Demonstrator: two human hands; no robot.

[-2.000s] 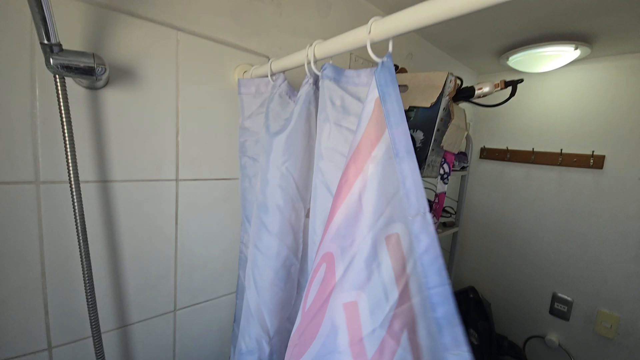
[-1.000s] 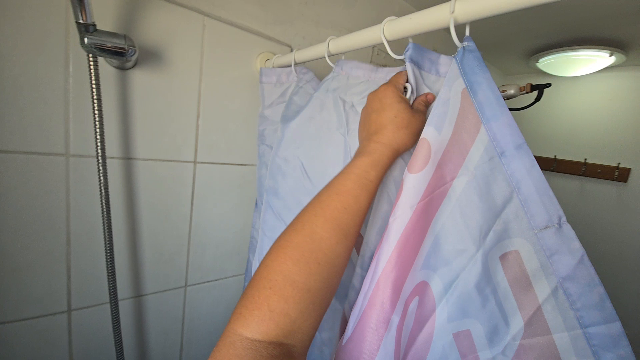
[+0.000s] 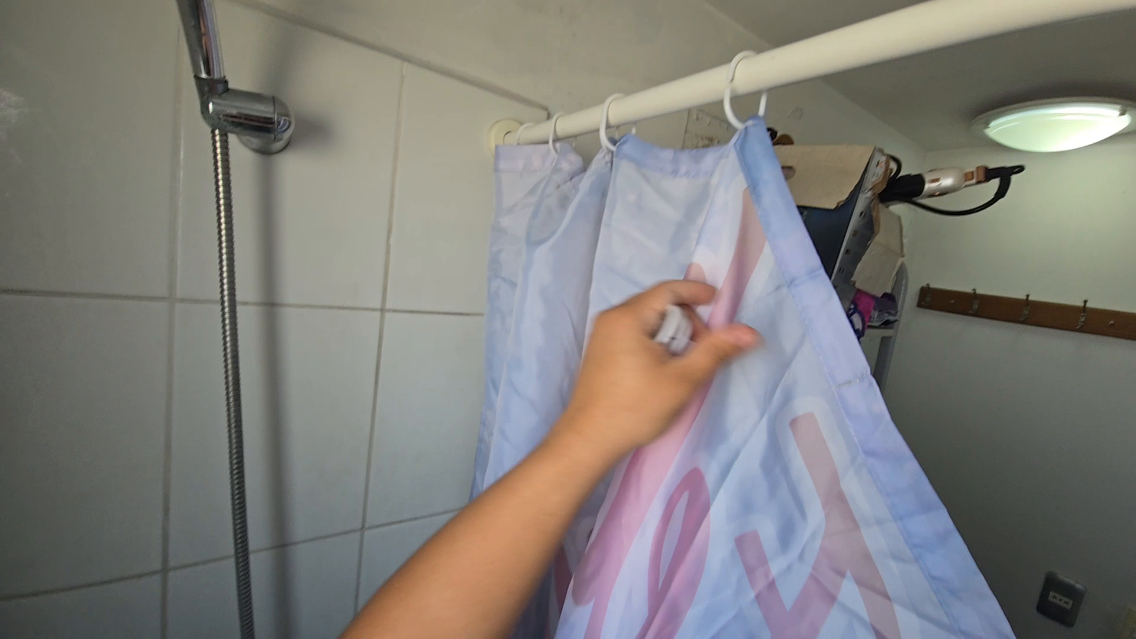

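Observation:
My left hand (image 3: 652, 359) is raised in front of the shower curtain (image 3: 674, 213), its thumb and fingers apart at the tips. White plastic pieces (image 3: 674, 328), blurred and resembling curtain rings, are held in its curled fingers. The pale blue and pink fabric curtain hangs from a white curtain rod (image 3: 799, 62). One white curtain ring (image 3: 729, 89) carries the curtain's near top corner; another ring (image 3: 606, 122) is farther along the rod. The curtain's near edge slants down to the right. My right hand is out of view.
A chrome shower holder (image 3: 253, 115) and metal hose (image 3: 229, 355) are at the left on a tiled wall (image 3: 284, 399). Behind the curtain are a cardboard box (image 3: 825, 173) and a corded appliance (image 3: 945, 182). A wooden hook rack (image 3: 1003, 306) and a ceiling lamp (image 3: 1056, 124) are at the right.
My left hand, absent two seconds ago, was up at the curtain's top edge one second ago. Now it is lower, in front of the fabric and away from the rod.

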